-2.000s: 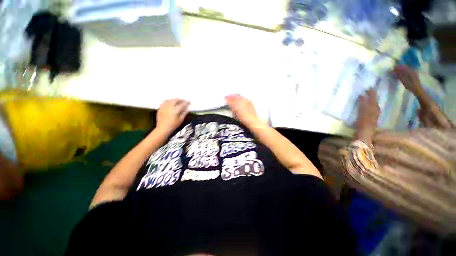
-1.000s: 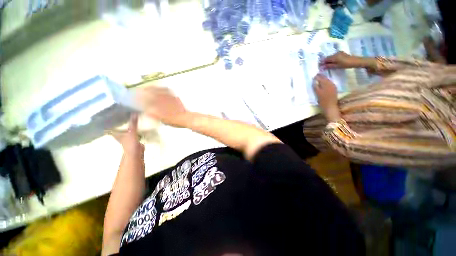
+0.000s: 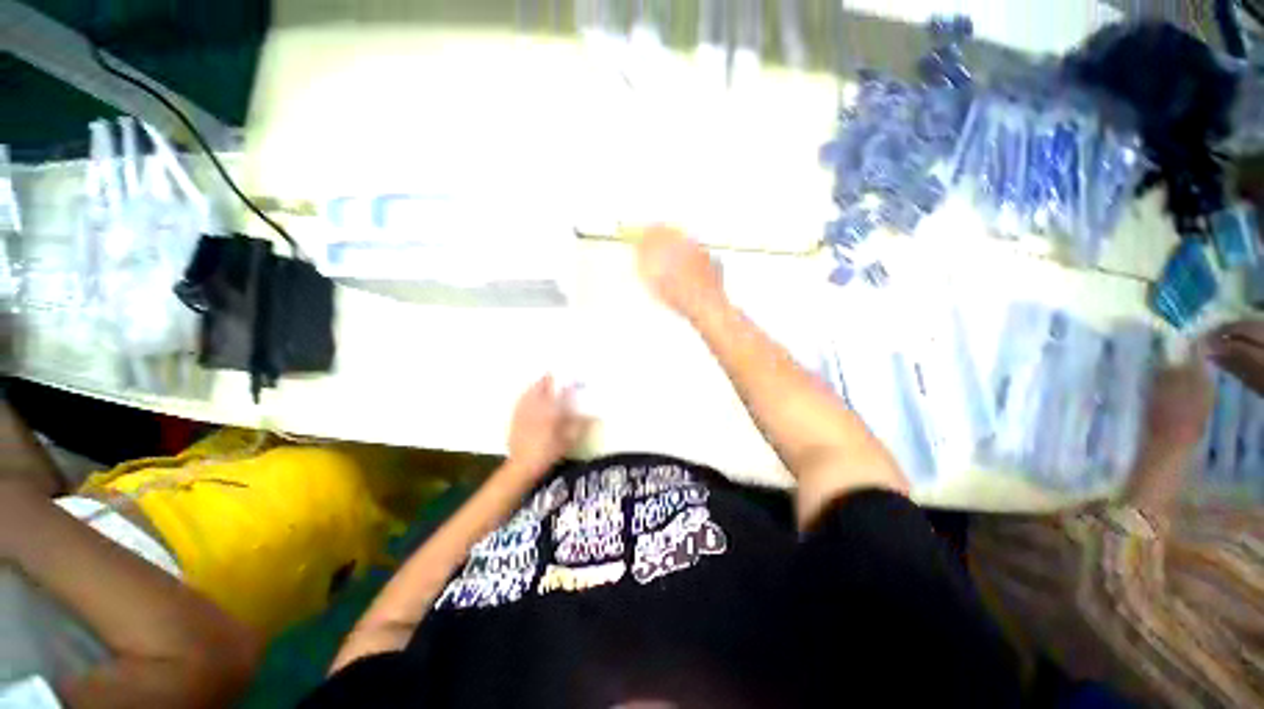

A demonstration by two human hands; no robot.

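My left hand (image 3: 548, 423) is low over the pale tabletop, close to the front edge. My right hand (image 3: 677, 274) reaches forward beside the raised board edge, blurred. Glare hides whether either hand holds something. The whitish stack of nested trays (image 3: 444, 252) lies left of my hands, its top washed out. White sticks (image 3: 693, 39) lie at the far side. Small blue-grey bagged pieces (image 3: 894, 153) are heaped beyond my right hand to the right, with long blue-and-clear packets (image 3: 1040, 164) beside them. Trays with parts (image 3: 1067, 395) lie side by side at right.
A black block with a cord (image 3: 264, 312) and clear bags of white sticks (image 3: 132, 236) are at left. A dark tangled bundle (image 3: 1157, 104) and teal packets (image 3: 1185, 281) are at far right. A neighbour's hand (image 3: 1175, 416) is at right; another person's arm (image 3: 118, 596) is lower left.
The view has swung left. My hands were together at the tray stack one second ago; now they are apart and right of it, with my right hand reaching forward.
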